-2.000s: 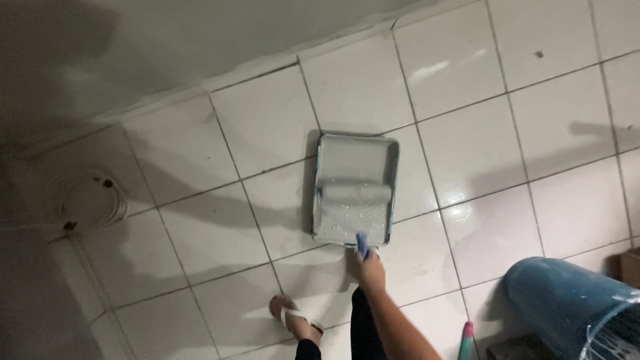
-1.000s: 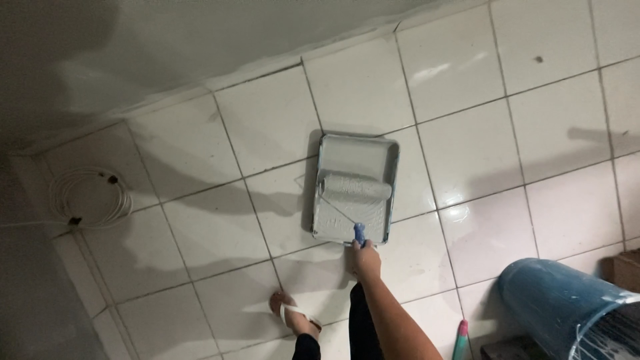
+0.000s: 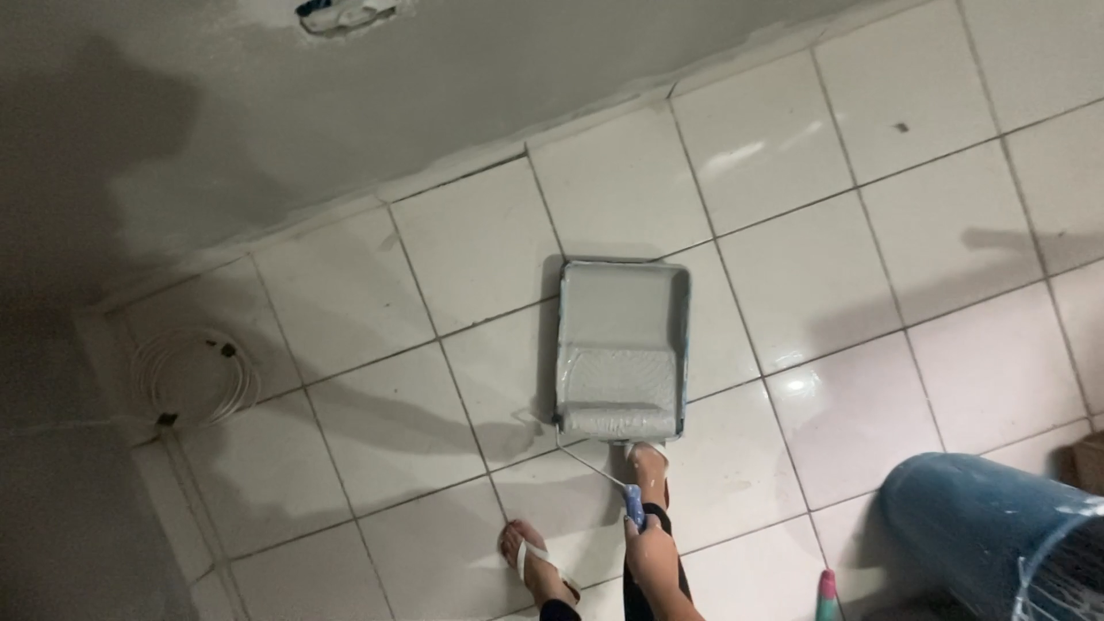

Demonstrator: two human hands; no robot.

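A paint tray (image 3: 623,319) coated in light grey paint lies on the tiled floor near the middle of the view. Across its near end rests a paint roller (image 3: 619,423), its sleeve covered with the same paint. My right hand (image 3: 651,552) is closed around the roller's blue handle (image 3: 635,507), just below the tray, and the thin wire frame runs from the handle up to the sleeve's left end. My left hand does not show.
A grey wall (image 3: 431,103) with a rough opening runs along the top. Coiled pale cable (image 3: 197,376) lies at left. A paint-streaked blue container (image 3: 983,526) lies at lower right, near a pink and green object (image 3: 827,593). My sandalled feet (image 3: 536,561) stand below the tray.
My right hand has drawn the roller down the tray toward me; the sleeve was around the tray's middle before and now sits at its near edge. The view has shifted slightly toward the wall.
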